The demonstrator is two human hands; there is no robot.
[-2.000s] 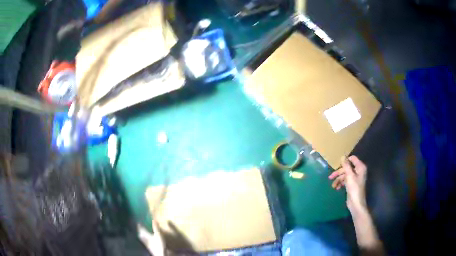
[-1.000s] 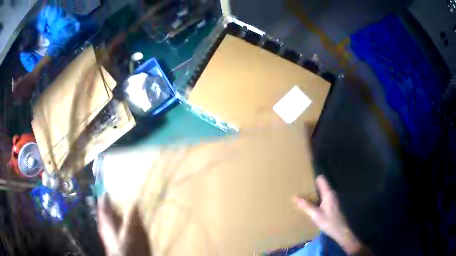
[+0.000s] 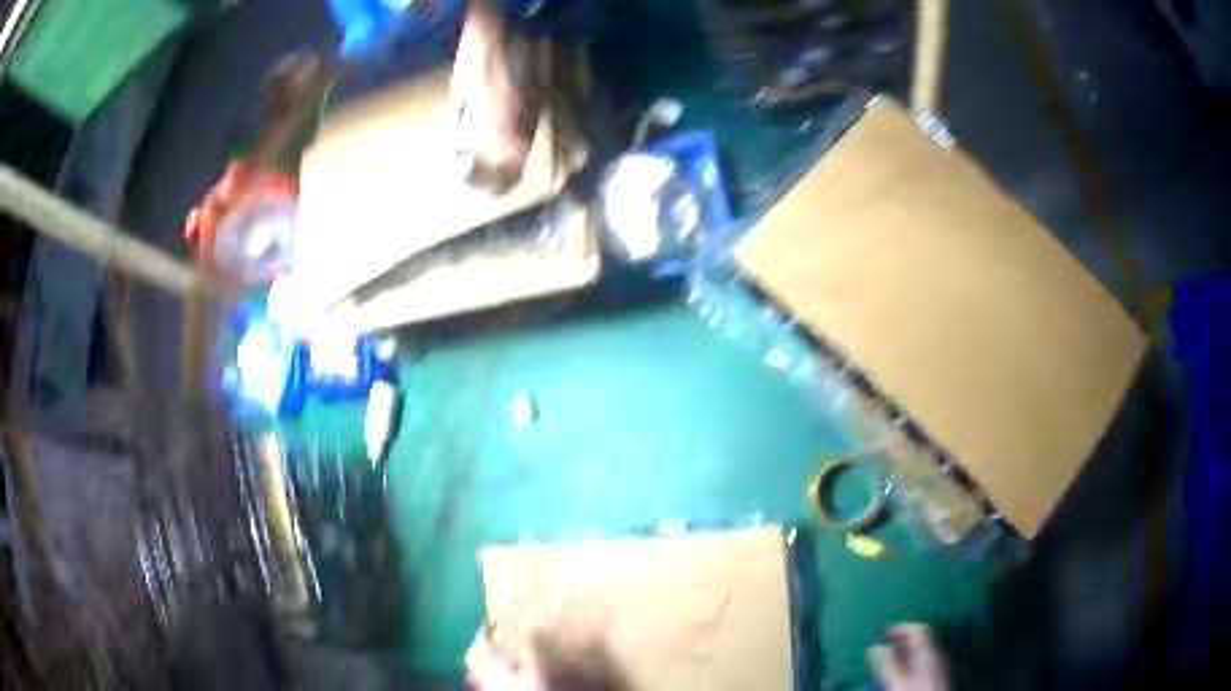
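A tray covered by a plain brown cardboard sheet lies at the near edge of the green mat, cut off by the bottom of the picture. My left hand is at its left edge, blurred and partly cut off; its grip is unclear. My right hand is apart from the tray, to its right, blurred and cut off below, with nothing visible in it. A stack of clear plastic trays with a brown card on top stands tilted in view at the right.
A yellow tape roll lies beside the right stack. A small white cap and a white tube lie on the mat. Another person's hand is over card-covered trays at the back, beside a blue bin.
The large brown-carded tray between my hands is gone from there. The right stack now shows plain card, its white label out of sight. The near tray shows again, with my left hand at its edge.
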